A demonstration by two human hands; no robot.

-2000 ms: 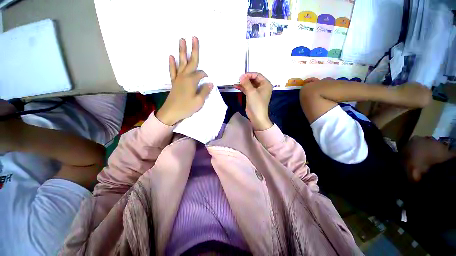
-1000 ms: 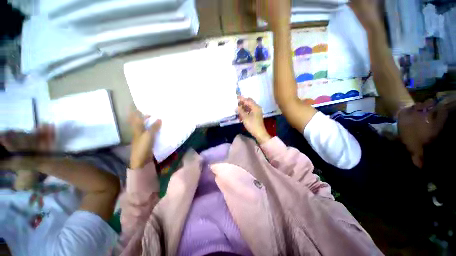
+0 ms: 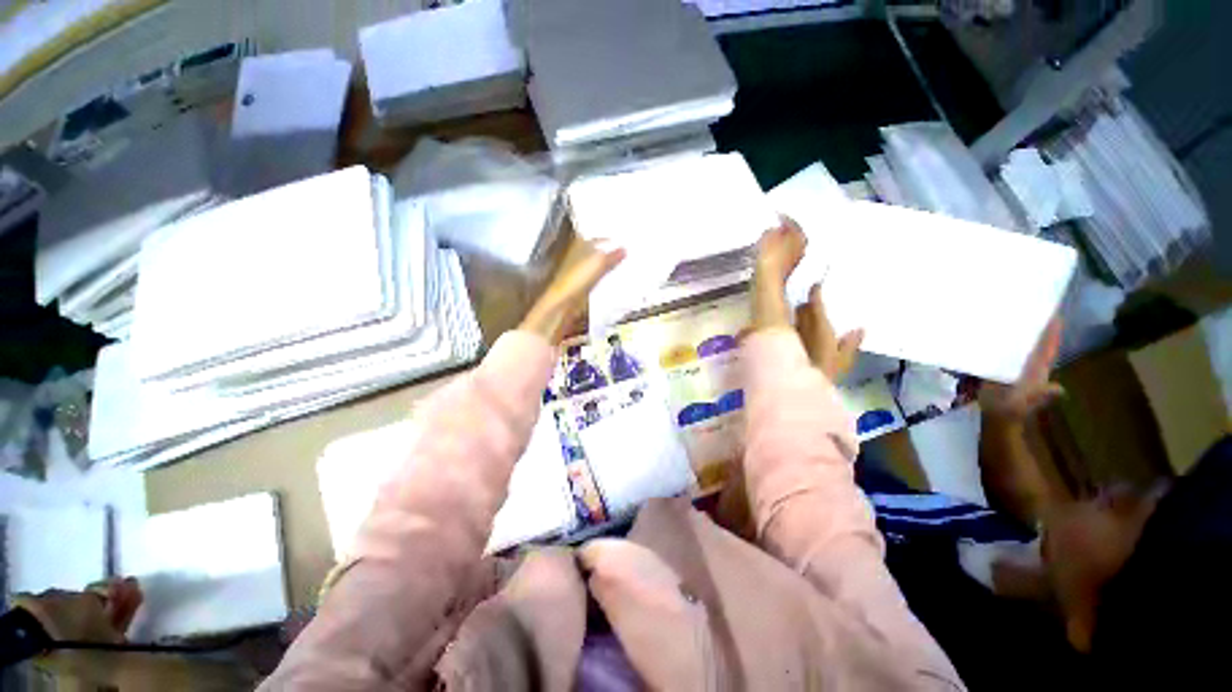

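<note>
Both my arms reach forward over the bench. A white panel pile [image 3: 682,210] lies at the far middle, with several thin edges showing at its front. My left hand [image 3: 591,266] is at its near left corner, fingertips against the edge. My right hand [image 3: 780,254] grips its near right corner. The fingers under the edges are hidden. A printed colour sheet [image 3: 712,435] lies nearer me, partly covered by a small white sheet [image 3: 631,454]. A large white panel [image 3: 365,473] lies partly under my left forearm.
Tall white panel stacks [image 3: 270,291] stand at left, with clear plastic film [image 3: 480,196] beside them. Grey-topped panels [image 3: 622,68] stand at the back. A neighbour's hands hold a white panel [image 3: 946,287] close at right. Another neighbour's hand [image 3: 88,611] is at lower left.
The view has tilted up towards the far bench. Both hands have moved forward from the near panel to the far pile. The small sheet now lies on the print, and the right neighbour holds a panel.
</note>
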